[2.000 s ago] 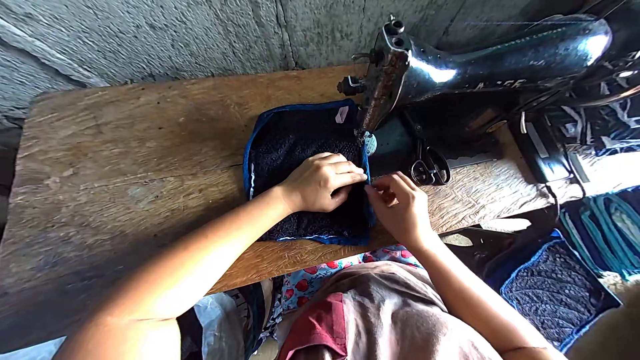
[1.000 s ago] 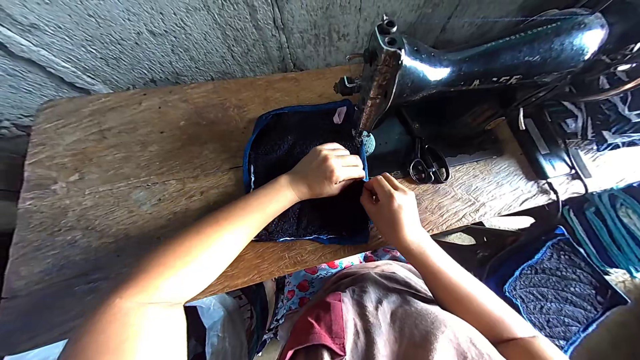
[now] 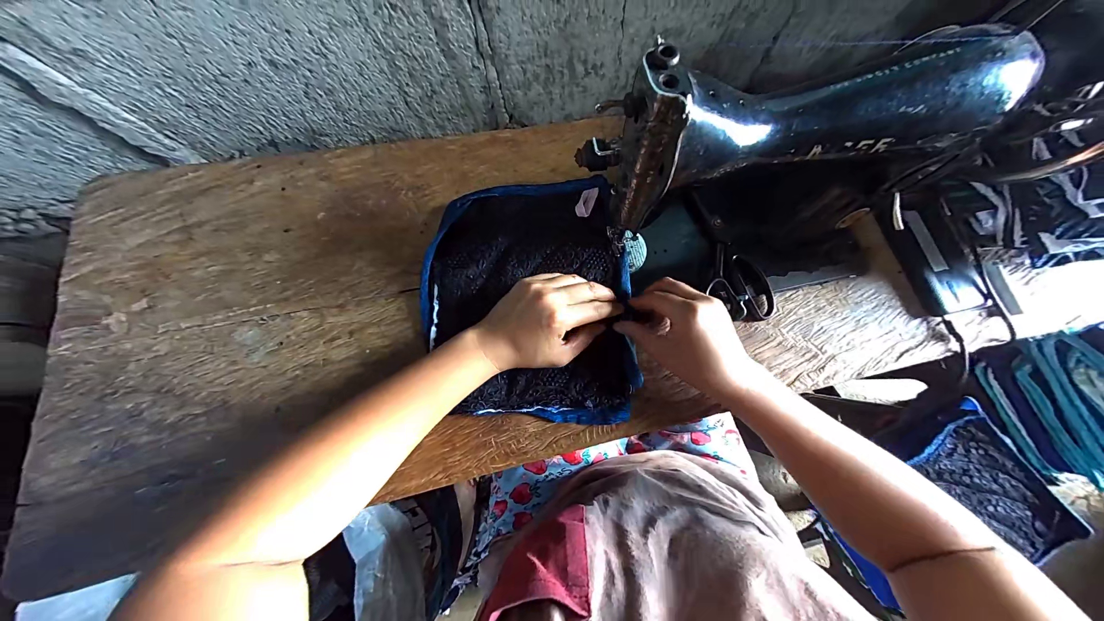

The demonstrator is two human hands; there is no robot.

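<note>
A dark fabric piece with blue edging (image 3: 517, 241) lies on the wooden table, its right edge under the needle area of a black sewing machine (image 3: 776, 121). My left hand (image 3: 552, 321) rests on the fabric, fingers pinching its right edge. Just to the right, my right hand (image 3: 686, 332) grips the same blue edge between thumb and fingers. The fingertips of both hands nearly meet below the presser foot (image 3: 618, 240). A small white label (image 3: 586, 203) shows near the fabric's top right corner.
Black-handled scissors (image 3: 742, 289) lie right of my right hand. A black box with a cable (image 3: 931, 250) sits farther right on the wooden table (image 3: 233, 285). A concrete wall (image 3: 345, 69) stands behind. More blue-edged fabric (image 3: 983, 474) is at lower right.
My hands keep to the fabric's right edge; the left fingers, raised and bunched a second ago, now lie flatter along it. The fabric has barely moved.
</note>
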